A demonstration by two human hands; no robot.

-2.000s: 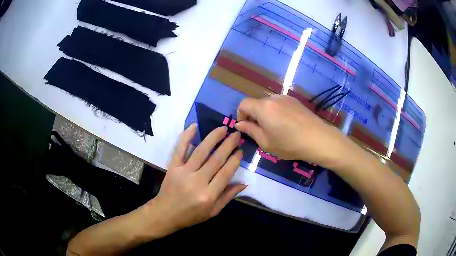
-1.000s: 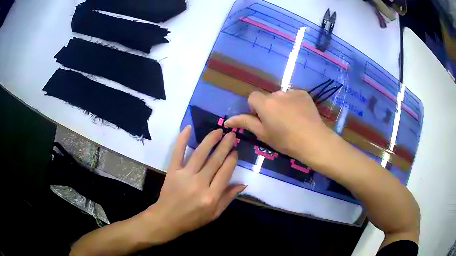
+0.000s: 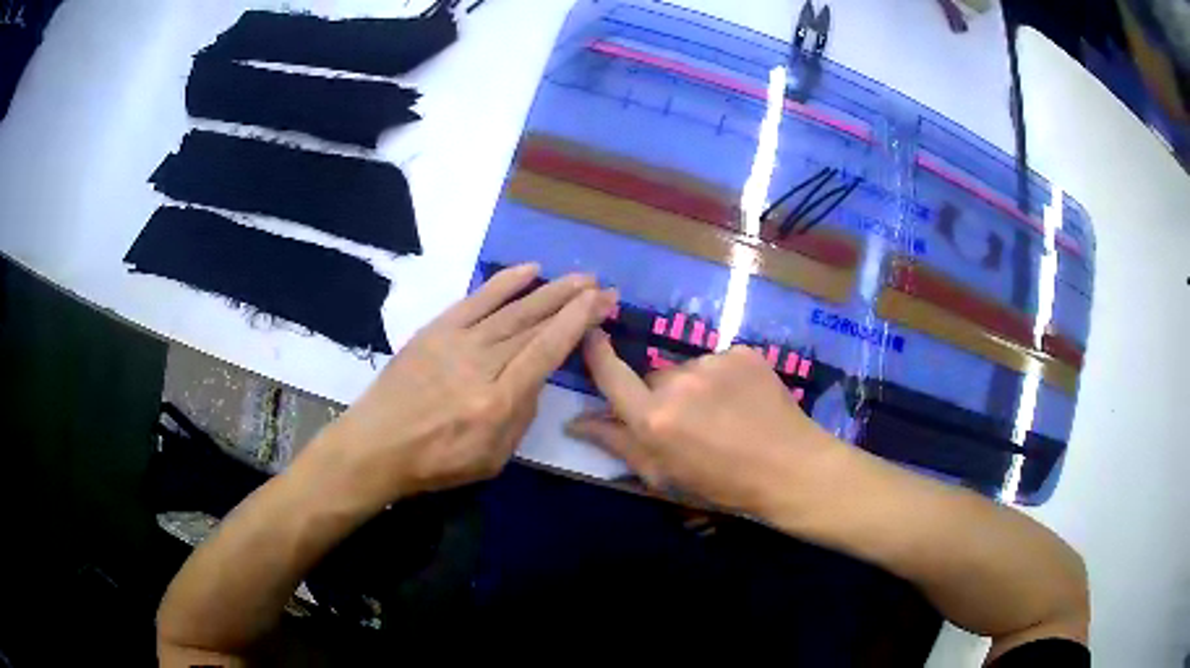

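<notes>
The blue see-through sewing template (image 3: 653, 137) lies on the white tabletop. A dark strip shows along its near part, with groups of pink loop slots (image 3: 685, 330) over it. Several thin black cords (image 3: 809, 202) lie on the template's middle. My left hand (image 3: 489, 372) lies flat with its fingertips on the template's near left part, covering some pink slots. My right hand (image 3: 705, 424) is beside it, index finger pressing close to the left fingertips and thumb near the template's front edge. Whether a cord is under the fingertips is hidden.
Several black fabric strips (image 3: 281, 189) lie on the white tabletop (image 3: 78, 170) at the left, some with frayed edges. Thread snips (image 3: 810, 29) lie at the template's far edge. More black cords (image 3: 457, 8) show at the top edge. A pale surface (image 3: 1135, 326) is at the right.
My left hand has moved up and its fingers have flattened together. My right hand has moved down towards the template's front edge, uncovering more pink slots. The view has shifted slightly.
</notes>
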